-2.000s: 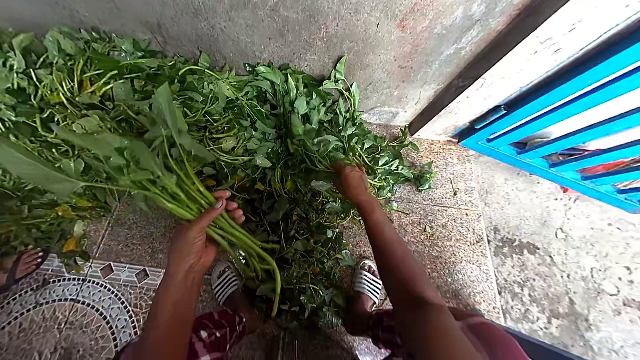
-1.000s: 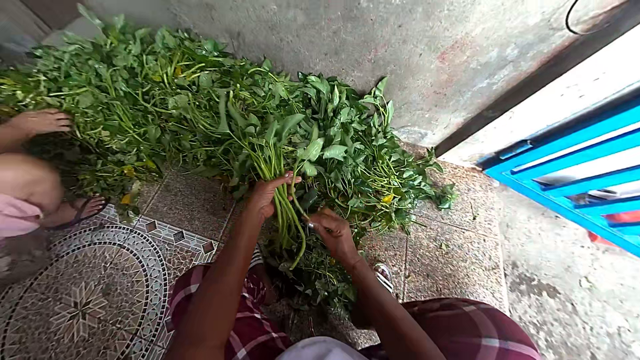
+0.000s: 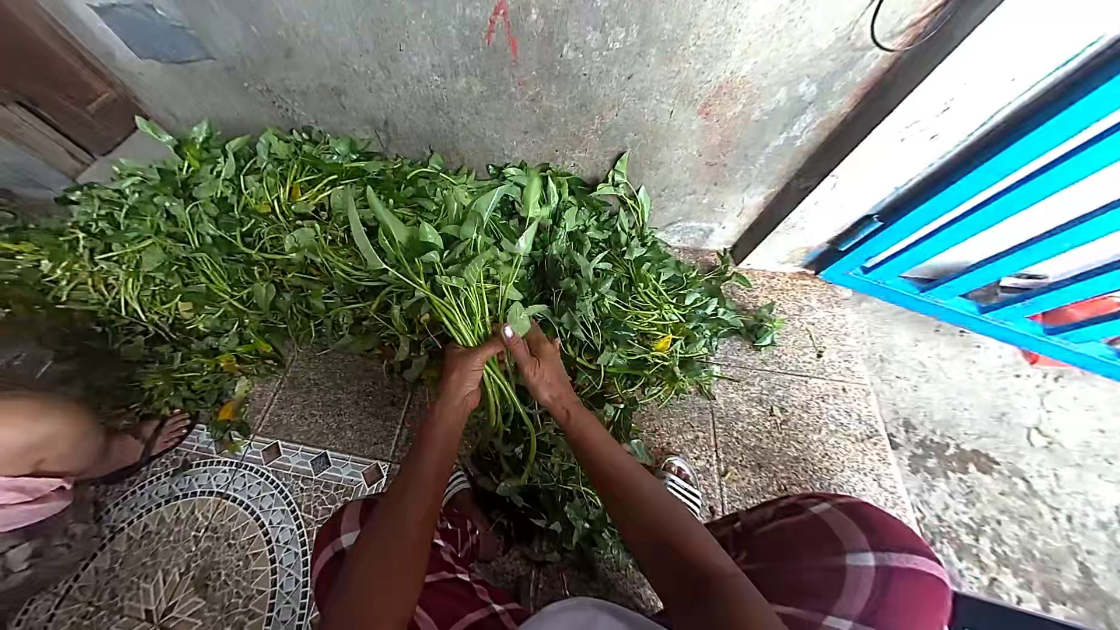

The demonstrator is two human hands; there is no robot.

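A bunch of leafy green stems [image 3: 468, 306], which look like water spinach, is held upright between my hands. My left hand [image 3: 466, 372] is closed round the stems from the left. My right hand [image 3: 538, 367] grips the same bunch from the right, its thumb beside the left hand. The cut ends hang down below both hands. Behind and around the bunch lies a long heap of the same greens [image 3: 262, 254] on the floor along the wall, with some yellow leaves in it. More loose greens lie between my feet.
A grey concrete wall [image 3: 420, 79] rises behind the heap. A blue metal gate [image 3: 962, 306] stands at the right. Another person's bent leg and sandalled foot [image 3: 144, 442] are at the left, beside the mosaic floor tiles [image 3: 280, 516]. My striped sandal [image 3: 681, 481] is below the heap.
Two seconds ago my right hand was in the heap while the left held the bunch; now both hands are together on the bunch. The other person's hand, seen one second ago, no longer shows clearly.
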